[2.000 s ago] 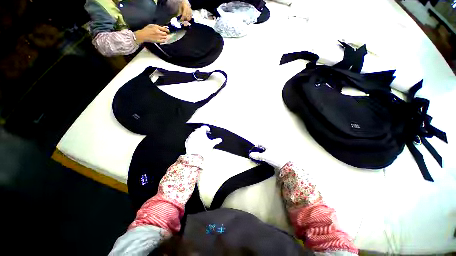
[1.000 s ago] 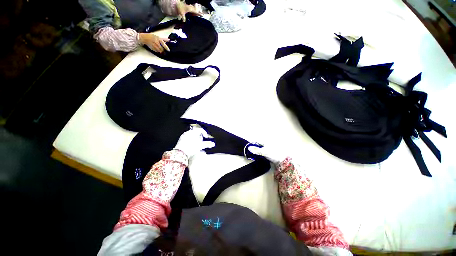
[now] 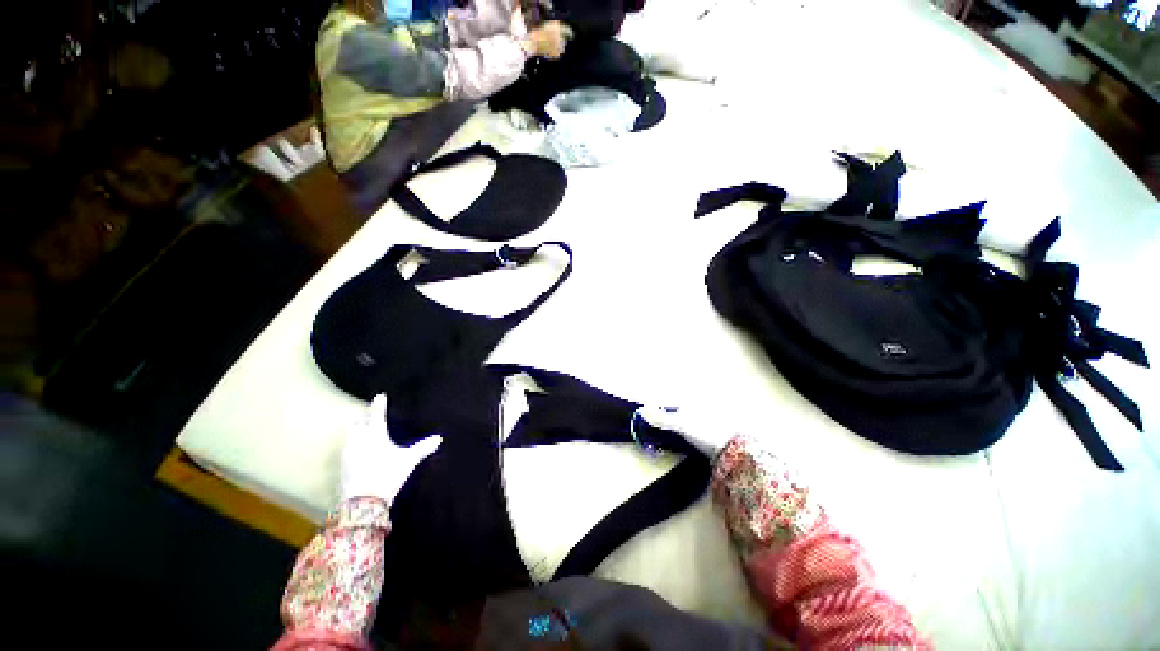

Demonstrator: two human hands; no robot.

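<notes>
A black crescent bag (image 3: 445, 496) lies flat in front of me, its strap looping out to the right around bare table. My left hand (image 3: 382, 458), in a white glove, lies on the bag's left edge with thumb and fingers spread. A silvery ring (image 3: 646, 432) sits on the shoulder strap (image 3: 579, 413). My right hand (image 3: 681, 424), also white-gloved, is at the strap beside this ring with its fingers on it; part of the hand is hidden by the strap and sleeve cover.
A second black bag (image 3: 394, 318) touches mine beyond; a third (image 3: 515, 193) lies farther off. A bag pile (image 3: 878, 343) with loose strap tails is at right. A coworker (image 3: 382, 95) and a clear plastic bag (image 3: 592, 123) are beyond, on the white table (image 3: 662, 267).
My left hand has moved from the strap's base to the bag's left edge. My right hand stays by the ring. The coworker has let go of the far bag and turned to other black items.
</notes>
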